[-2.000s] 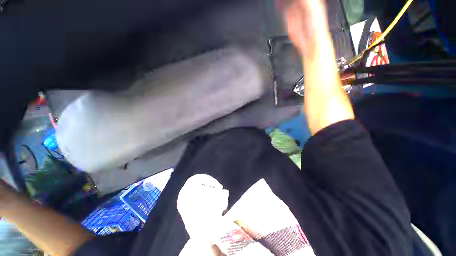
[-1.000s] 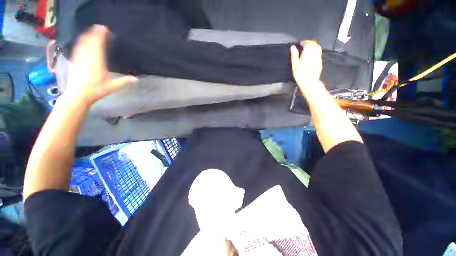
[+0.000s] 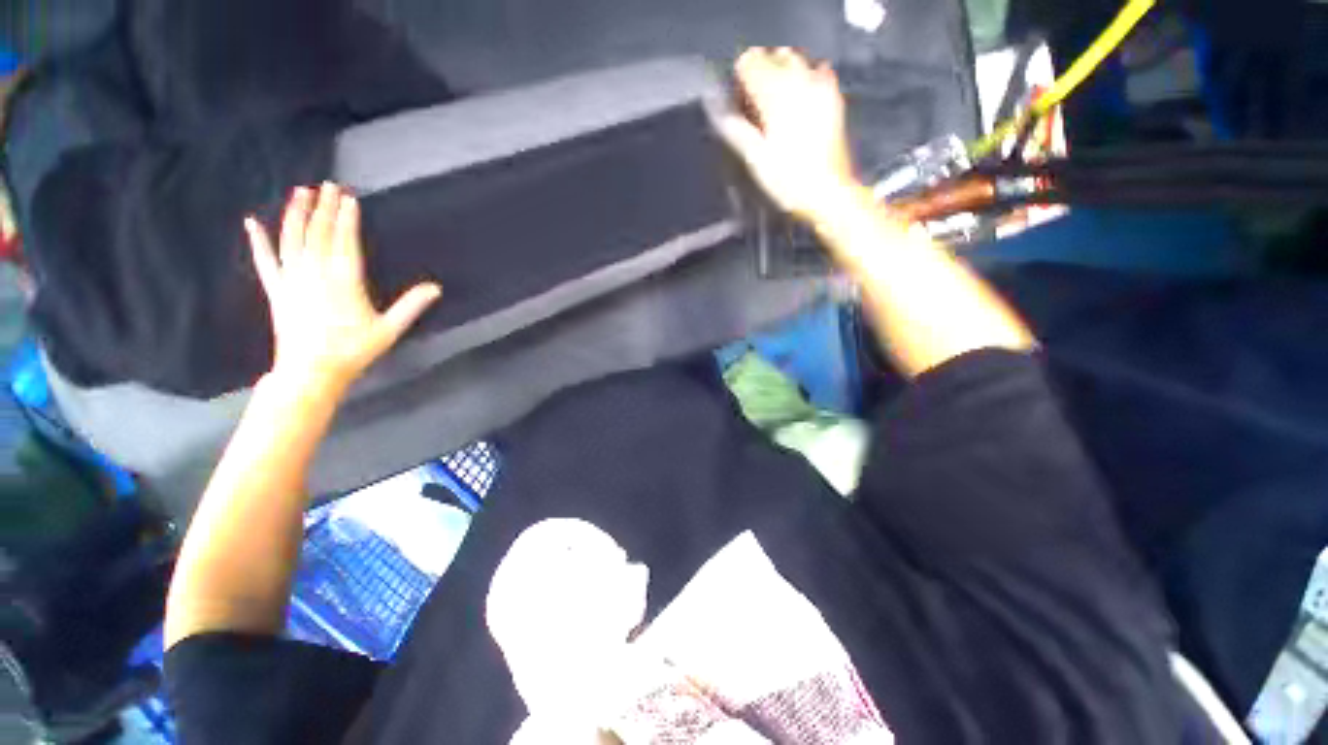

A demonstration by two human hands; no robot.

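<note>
A black garment section (image 3: 554, 218) lies over the long grey padded board (image 3: 539, 120), with grey showing above and below the flat strip of cloth. Its bulk is bunched at the left. My left hand (image 3: 323, 291) rests on the cloth with its fingers spread, palm down. My right hand (image 3: 789, 128) is at the right end of the strip, with fingers over the cloth edge; the fingertips are partly blurred. The steam iron (image 3: 947, 195) rests to the right of my right hand, its wooden handle partly hidden by my wrist.
A yellow line (image 3: 1092, 61) and a black sleeve (image 3: 1180, 172) run off right from the iron. Blue plastic baskets (image 3: 350, 582) stand below the board. A green bundle (image 3: 772, 400) lies below the table edge. Printed paper (image 3: 1020, 88) is beside the iron.
The black cloth now lies flatter and tilted along the board, with its bulk further left. My left hand has come down onto it. My right hand has moved left and up in the view.
</note>
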